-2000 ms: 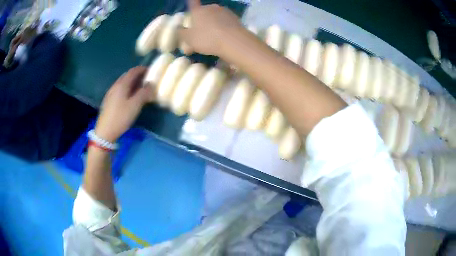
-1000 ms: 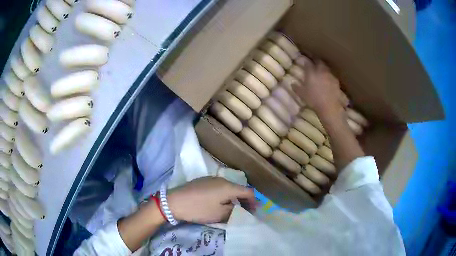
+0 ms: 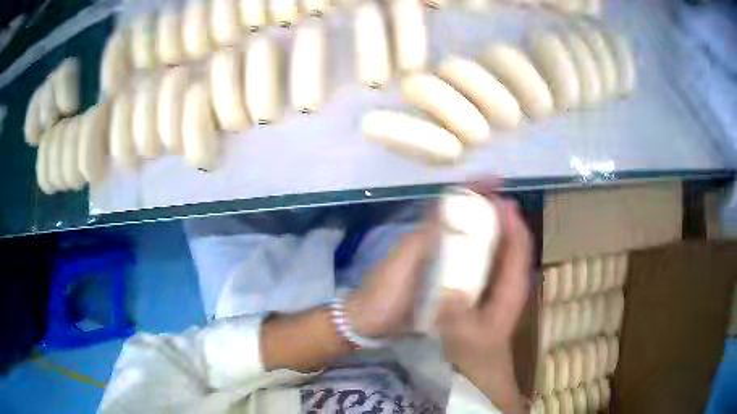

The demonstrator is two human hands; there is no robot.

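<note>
Cream housing shells [image 3: 467, 234] are held between both hands, close in front of my body near the bench edge; they are blurred, and I cannot tell how many. My right hand [image 3: 497, 283] is closed around their right side. My left hand [image 3: 396, 279] is at their left side, blurred, and its fingertips are partly hidden. On the bench, cream housing half-shells [image 3: 309, 69] stand in rows on a white-grey sheet [image 3: 283, 158]. Several lie fanned out just beyond my hands [image 3: 412, 134]. Small dark marks show at the lower ends of some shells.
An open cardboard carton [image 3: 612, 214] with rows of packed shells [image 3: 580, 319] is at lower right, beside the bench. The bench's dark front edge [image 3: 242, 206] crosses the view. A blue stool [image 3: 89, 283] stands on the blue floor at lower left.
The view has swung from the carton back to the bench. My right hand has left the carton and now holds shells in front of me. My left hand has come up beside it.
</note>
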